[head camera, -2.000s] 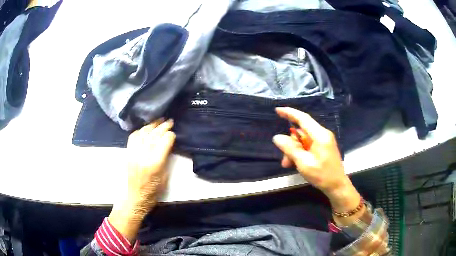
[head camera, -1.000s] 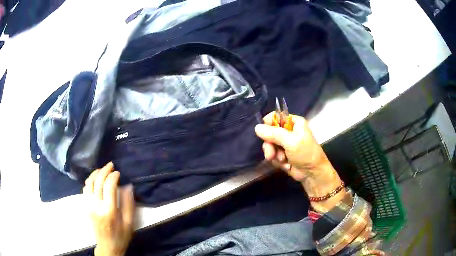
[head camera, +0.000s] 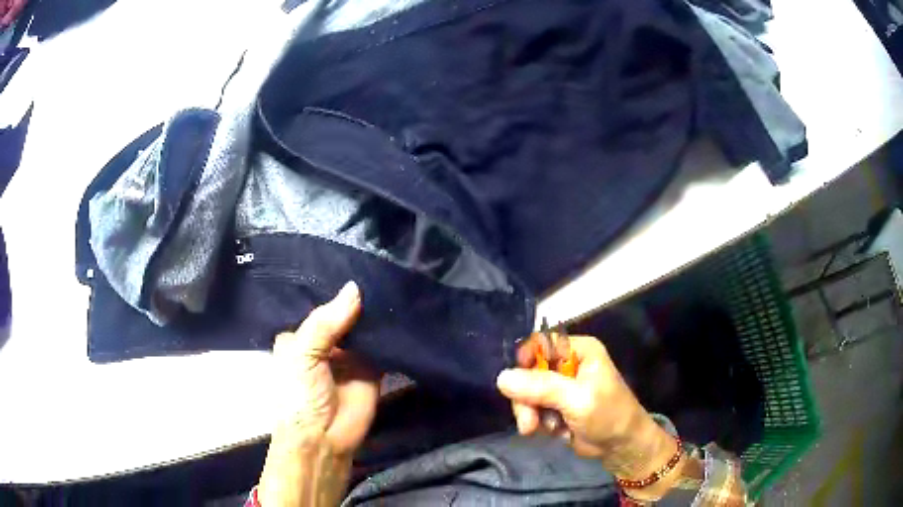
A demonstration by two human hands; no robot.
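Observation:
A dark denim jacket (head camera: 594,129) lies across the table front, its pale grey reverse side showing at the opening and in a sleeve at the left. A small white-lettered label (head camera: 245,258) shows inside the band. My left hand (head camera: 327,381) holds the jacket's lower edge, thumb on top and fingers underneath. My right hand (head camera: 569,396) holds orange-handled thread snips (head camera: 554,354), blades pointing up, and its fingers are at the right corner of the jacket's edge. Whether the fingertips pinch a thread cannot be told.
The white table (head camera: 119,416) has a rounded front edge. A green plastic crate (head camera: 772,366) stands below at the right. Grey and dark cloth (head camera: 475,470) lies at my lap. Dark garments lie at the table's far left edge. A metal frame stands on the floor at the right.
My left hand has moved from the table edge to grip the jacket's lower edge. My right hand has moved down to the corner with the snips. The jacket's opening has narrowed and its edge is pulled towards me.

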